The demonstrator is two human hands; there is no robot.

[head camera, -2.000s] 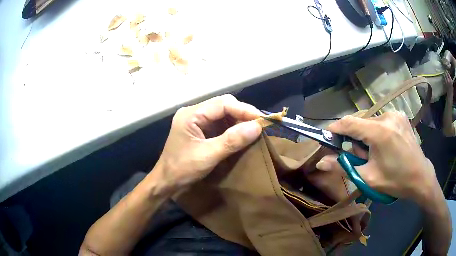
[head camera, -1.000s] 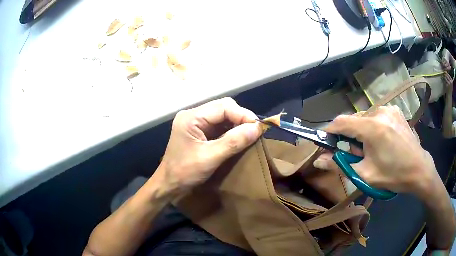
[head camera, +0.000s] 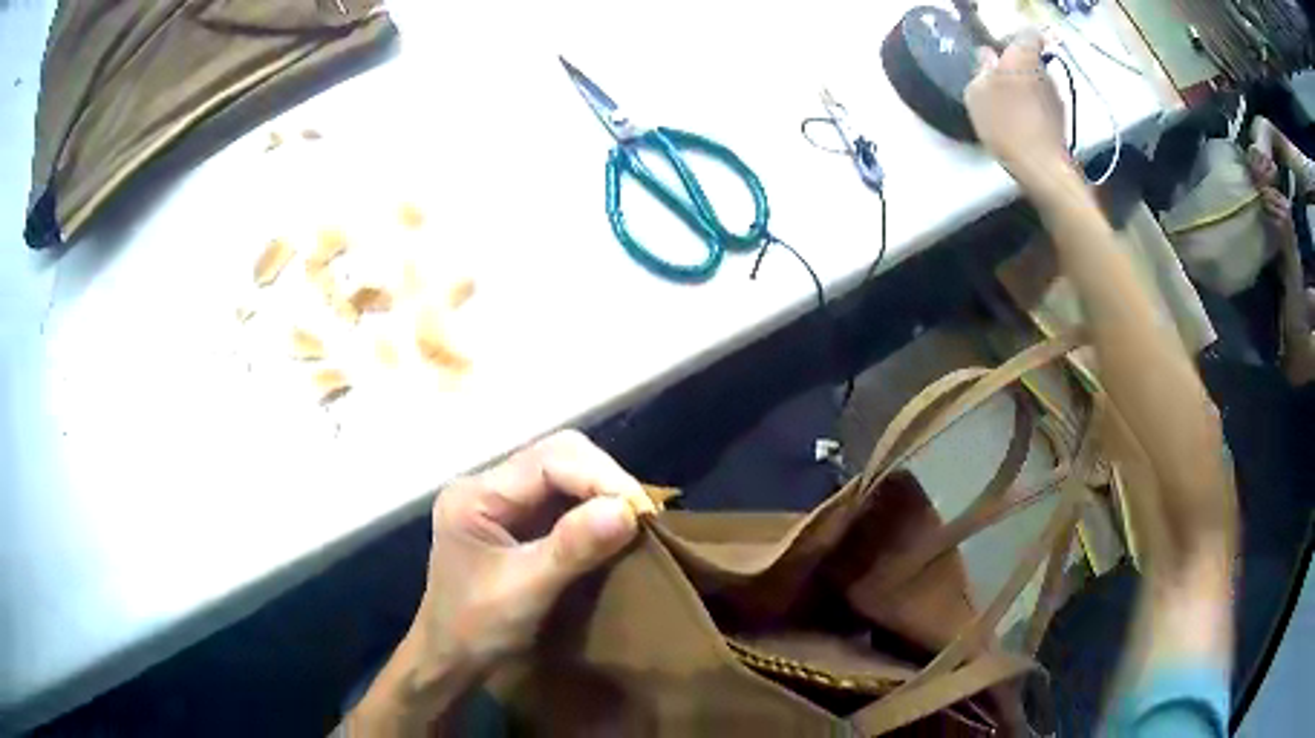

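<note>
My left hand (head camera: 527,548) pinches the top corner of the tan-brown handbag (head camera: 627,634), with a small orange-tan tab (head camera: 656,500) showing at the fingertips. The bag lies open over the lap, its gold-toothed zipper (head camera: 808,666) in view. My right hand (head camera: 1017,101) is stretched to the far right of the table, its fingers closed around the reddish-brown handle of the soldering iron (head camera: 975,20) beside the black disc. The fingers partly hide the iron; its tip is not clear. The teal-handled scissors (head camera: 678,195) lie on the table, out of both hands.
Tab scraps (head camera: 368,300) lie on the white table (head camera: 173,490). A brown bag (head camera: 188,87) is at the back left. Small silvery snips (head camera: 865,156) with dark cord lie near the black disc (head camera: 930,72). Cables run beyond it. Beige panels (head camera: 1175,281) and another person's arm (head camera: 1281,216) are at right.
The scissors have left my right hand and now lie on the table. My right hand has moved up and away to the iron. The view has shifted, showing more of the table's back.
</note>
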